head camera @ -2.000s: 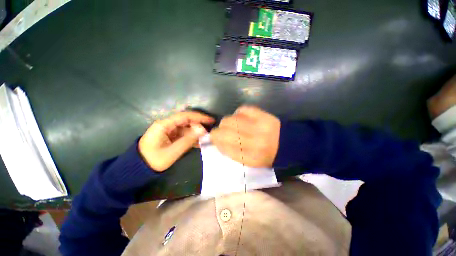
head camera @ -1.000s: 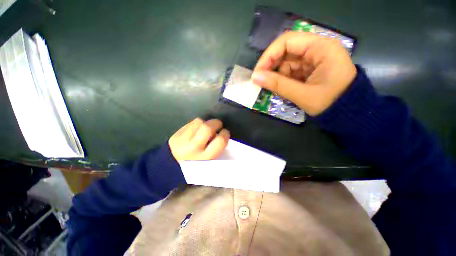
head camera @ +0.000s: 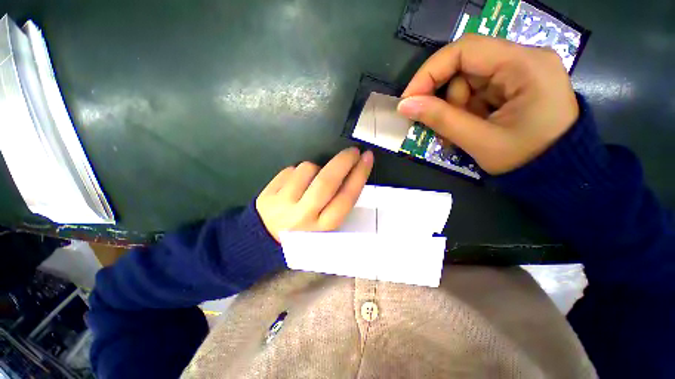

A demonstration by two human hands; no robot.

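Note:
My right hand (head camera: 492, 104) pinches the upper right corner of a grey-beige adhesive pad (head camera: 381, 122) between thumb and forefinger. The pad lies over the black bay end of a phone unit (head camera: 360, 96), which sits tilted on the dark green bench. The unit's green board (head camera: 416, 141) and silvery part (head camera: 453, 159) show below my right hand. My left hand (head camera: 311, 194) holds a folded white backing sheet (head camera: 370, 255) at the bench's front edge; its fingertips are near the unit's lower left side.
A second phone unit (head camera: 437, 21) lies behind, partly covered by my right hand. A thick stack of white sheets (head camera: 52, 141) lies at the left of the dark green bench (head camera: 185, 74). The bench's front edge runs just before my body.
My right hand has shifted slightly right with the pad, which now lies further into the bay, with black showing around its left end. My left fingers have stretched out towards the unit.

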